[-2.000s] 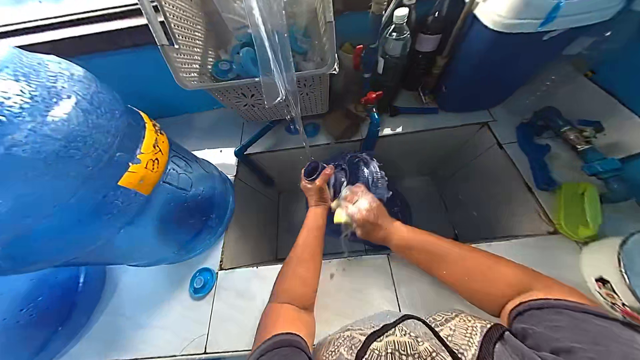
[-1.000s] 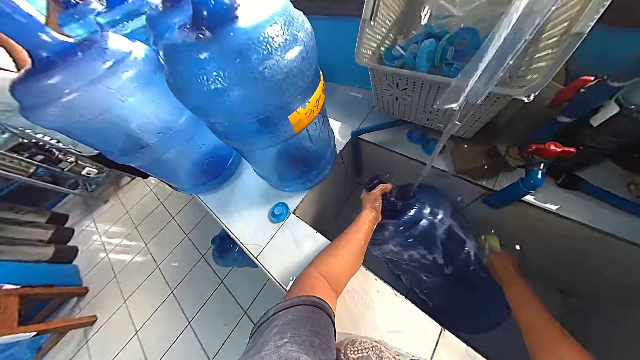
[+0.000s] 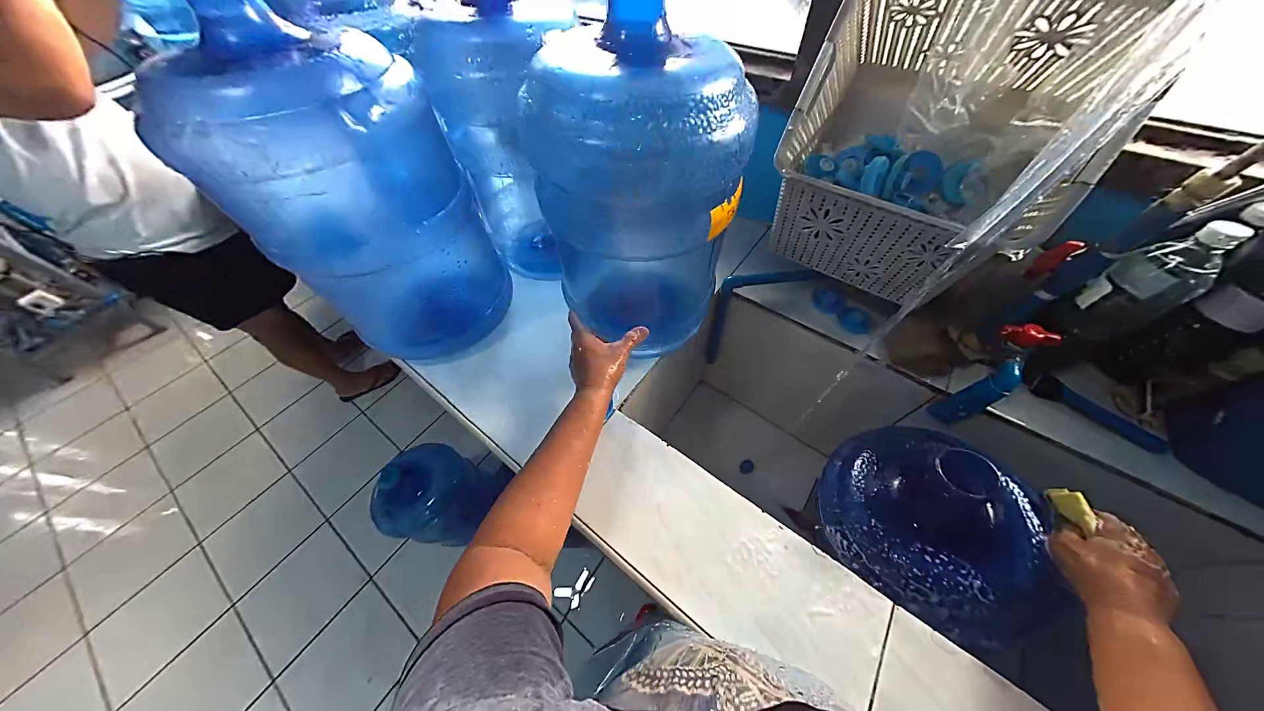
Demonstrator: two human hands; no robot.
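My left hand [image 3: 604, 357] is spread, with thumb and fingers apart, at the base of an upright blue water jug [image 3: 642, 188] that bears a yellow label. My right hand [image 3: 1121, 568] holds a yellow-green sponge [image 3: 1072, 511] beside a wet dark blue water jug [image 3: 933, 533] with foam on it. That jug stands in the tiled sink [image 3: 736, 434], its round mouth facing up. A red-handled faucet [image 3: 997, 370] is mounted at the sink's back edge. Another large blue jug [image 3: 336, 188] stands to the left on the tiled counter [image 3: 731, 523].
A perforated plastic basket [image 3: 859, 237] holds blue caps behind the sink, beneath hanging clear plastic. Bottles [image 3: 1165, 267] stand at the right. A person in a white shirt [image 3: 128, 188] stands at the left. A blue jug [image 3: 434, 494] lies on the tiled floor [image 3: 178, 553].
My left hand has left the dark blue jug in the sink and moved to the base of the labelled jug on the counter. The view has turned left.
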